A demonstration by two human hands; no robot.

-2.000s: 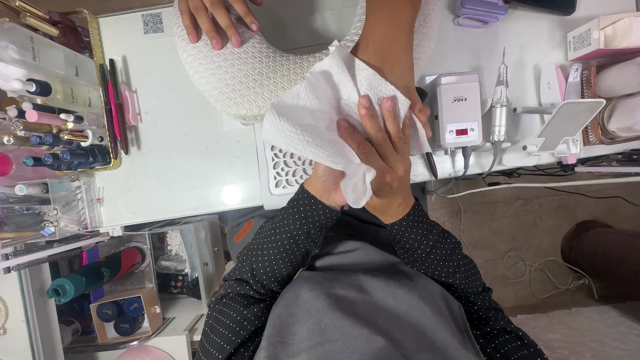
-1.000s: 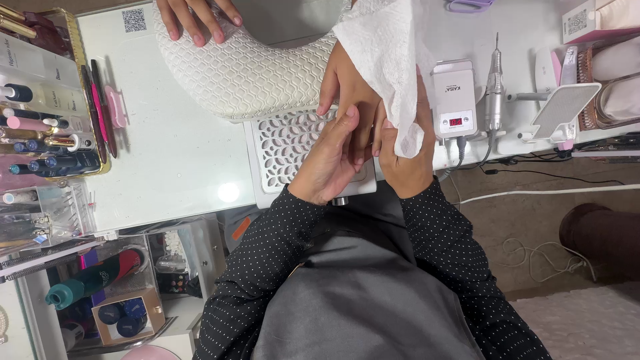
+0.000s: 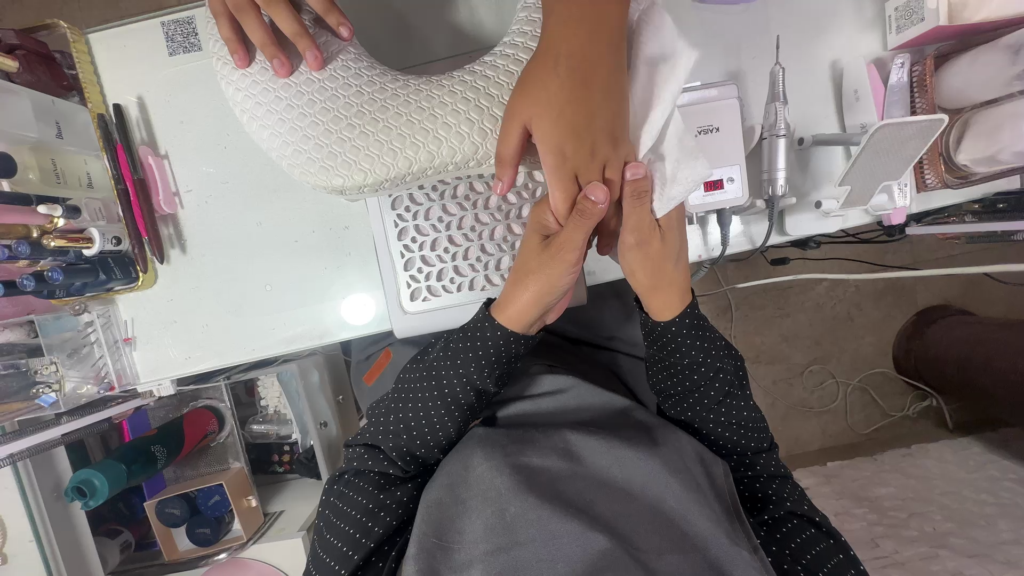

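My left hand (image 3: 552,252) holds the fingers of another person's hand (image 3: 580,104), its thumb on top. From the other side my right hand (image 3: 652,248) grips the same fingers, its thumb raised beside them. A white paper towel (image 3: 668,120) lies along the right of that hand, against my right hand; whether my fingers pinch it is hidden. Below and left is a nail dust collector with a white patterned grille (image 3: 456,240). The person's other hand (image 3: 280,32) rests on a white textured armrest cushion (image 3: 376,120).
Right of my hands stand a nail drill control box (image 3: 712,144) and its handpiece (image 3: 776,128) on a holder, with cables hanging over the table edge. Nail polish bottles (image 3: 64,248) fill a gold-rimmed tray at left. An open drawer (image 3: 312,400) with a teal bottle (image 3: 144,456) is below.
The paper towel, earlier spread over the person's hand and my hands, now hangs to the right side, uncovering the fingers. My left hand has come out from under it onto those fingers.
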